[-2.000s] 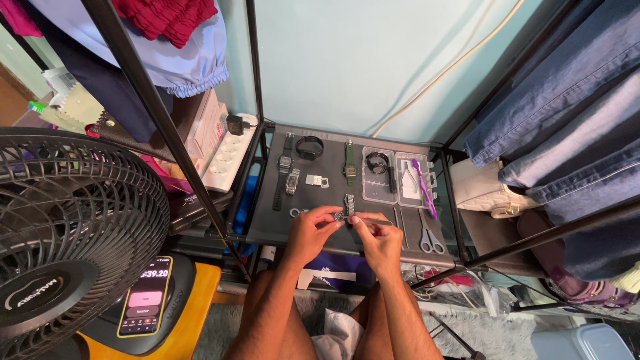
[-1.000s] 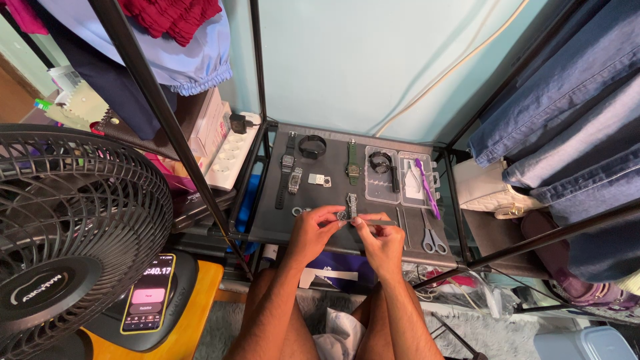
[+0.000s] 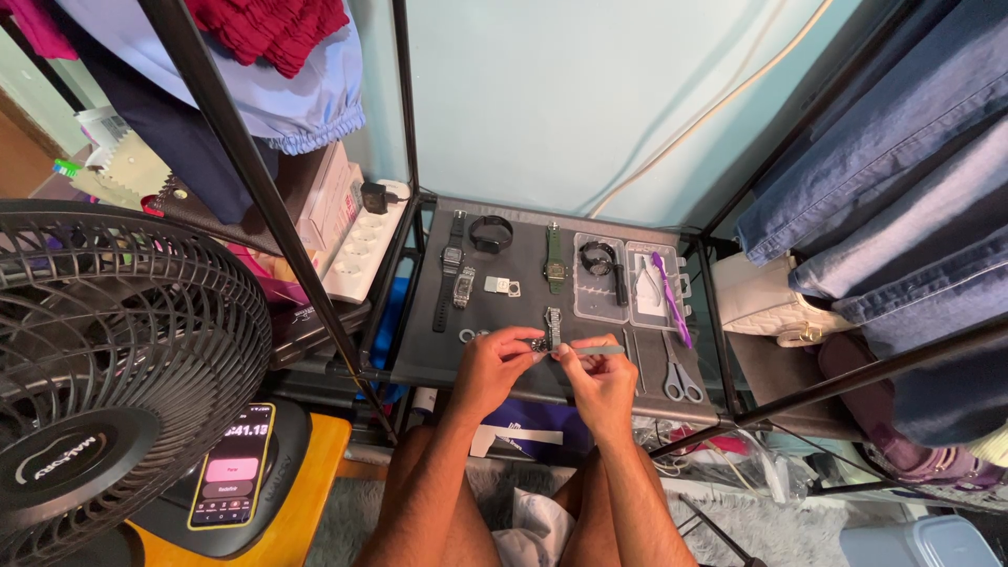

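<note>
Over the front of a dark fabric shelf, my left hand (image 3: pixel 498 364) pinches a small dark watch part (image 3: pixel 539 344). My right hand (image 3: pixel 600 374) grips a slim, flat greyish tool (image 3: pixel 600 350), its tip close to that part. Just behind my fingers lies a metal watch bracelet (image 3: pixel 554 324); whether it joins the held part, I cannot tell. Farther back are a black digital watch (image 3: pixel 452 257), a metal-band watch (image 3: pixel 464 287), a black band (image 3: pixel 491 235), a green watch (image 3: pixel 556 270) and small white pieces (image 3: pixel 502 286). Small rings (image 3: pixel 467 336) lie by my left hand.
Right of the watches, an open clear plastic case (image 3: pixel 600 305) holds a black watch and a tool; a purple toothbrush (image 3: pixel 671 303) lies across its lid. Scissors (image 3: pixel 682 379) are at the front right. A fan (image 3: pixel 118 378) and a phone (image 3: pixel 232 468) stand at left, beyond black rack poles.
The flat tool in my right hand now shows plainly, lying crosswise above the shelf. Both hands stay close together in nearly the same place.
</note>
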